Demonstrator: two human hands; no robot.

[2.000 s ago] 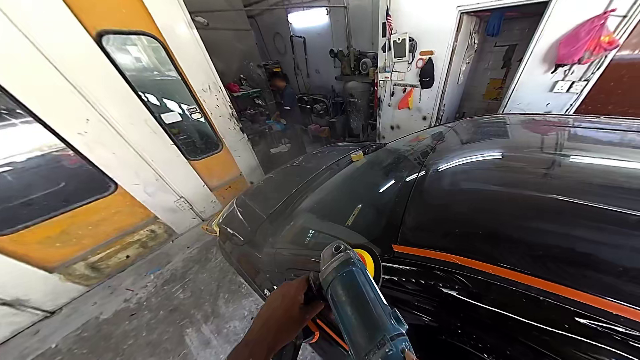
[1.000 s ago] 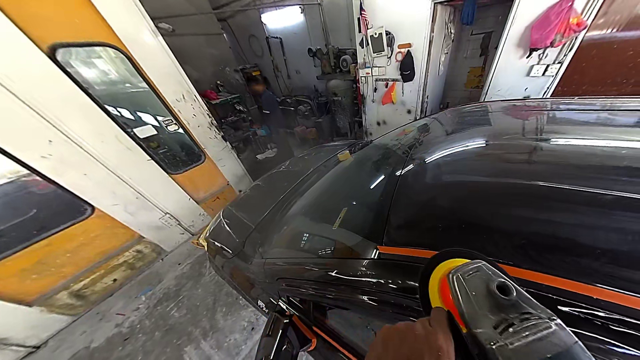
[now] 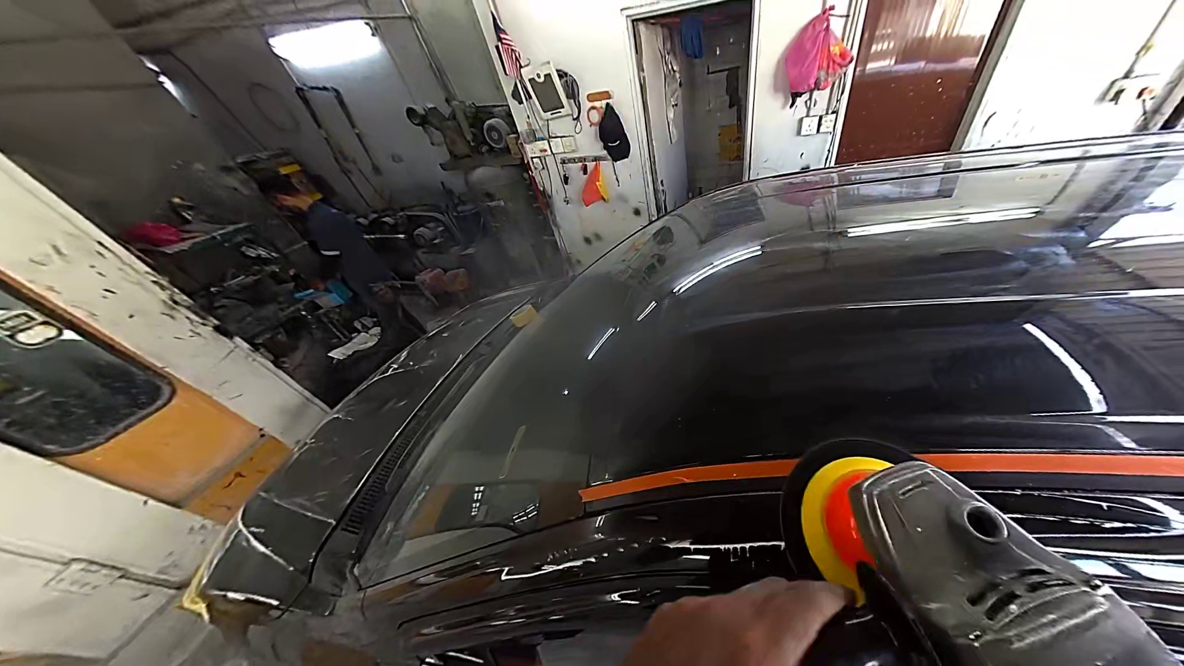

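A rotary polisher point(image 3: 980, 555) with a grey head and a yellow and red backing plate fills the lower right. Its round black pad point(image 3: 805, 499) is at the roof edge of a glossy black car point(image 3: 740, 370), over a strip of orange masking tape point(image 3: 684, 477). One hand point(image 3: 749, 624), seemingly my left, is beside the polisher's head; its fingers run under the tool, and its grip is partly hidden. My right hand is not in view. The polisher's rear end lies outside the frame.
The windshield point(image 3: 462, 462) and hood point(image 3: 324, 462) extend to the left, near an orange and white panelled door point(image 3: 203, 435). Behind the hood a person in dark clothes point(image 3: 338, 240) is among workshop clutter. A doorway point(image 3: 703, 102) and a hanging pink bag point(image 3: 816, 55) are at the back wall.
The polisher has moved from over the car's side near the windshield to the taped roof edge farther right, the hand moving with it. The view has swung right.
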